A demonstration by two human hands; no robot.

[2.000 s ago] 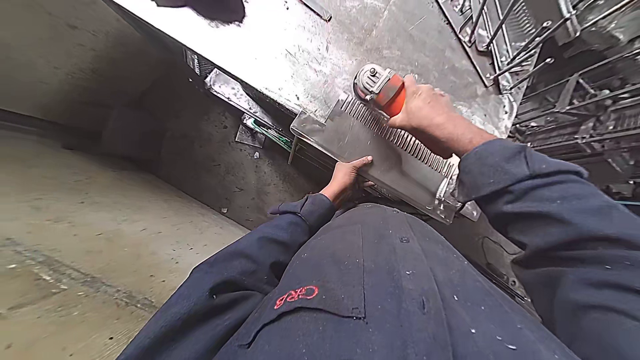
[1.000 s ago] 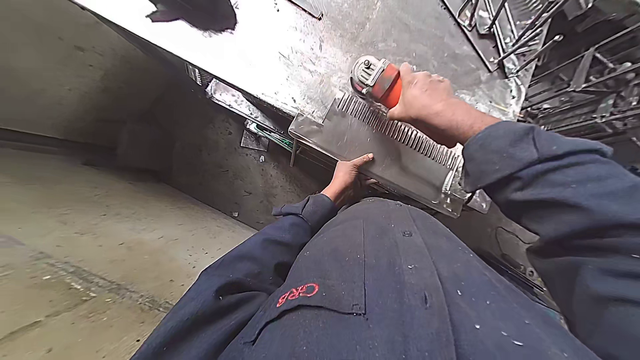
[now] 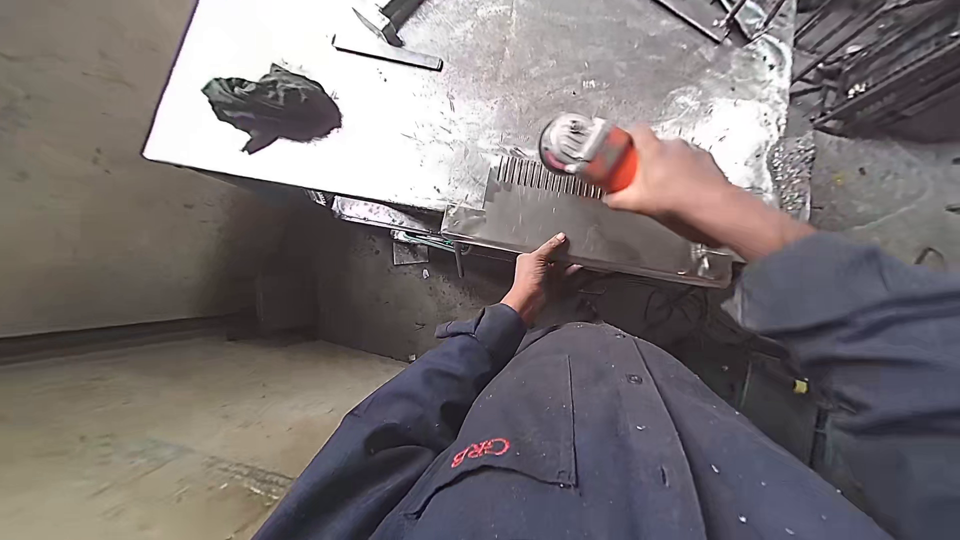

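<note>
My right hand [image 3: 671,176] is closed around the orange body of an angle grinder [image 3: 589,150], its metal head over the slotted far edge of a bent sheet-metal part [image 3: 592,229]. Whether the disc touches the metal cannot be told. The part lies along the near edge of the metal worktable [image 3: 517,82], a row of narrow slots or fins along its far side. My left hand [image 3: 536,274] grips the near edge of the part, thumb on top and fingers mostly hidden below.
A dark crumpled cloth [image 3: 274,109] lies on the table at the left. Beyond it are a flat metal bar [image 3: 388,54] and a dark tool. Metal rods and racks [image 3: 885,67] stand at the far right. Below the table edge are metal scraps [image 3: 382,214].
The view has shifted, bringing more of the table's left side into sight. The grinder has moved right along the slotted edge, away from its left end. My left hand keeps its hold.
</note>
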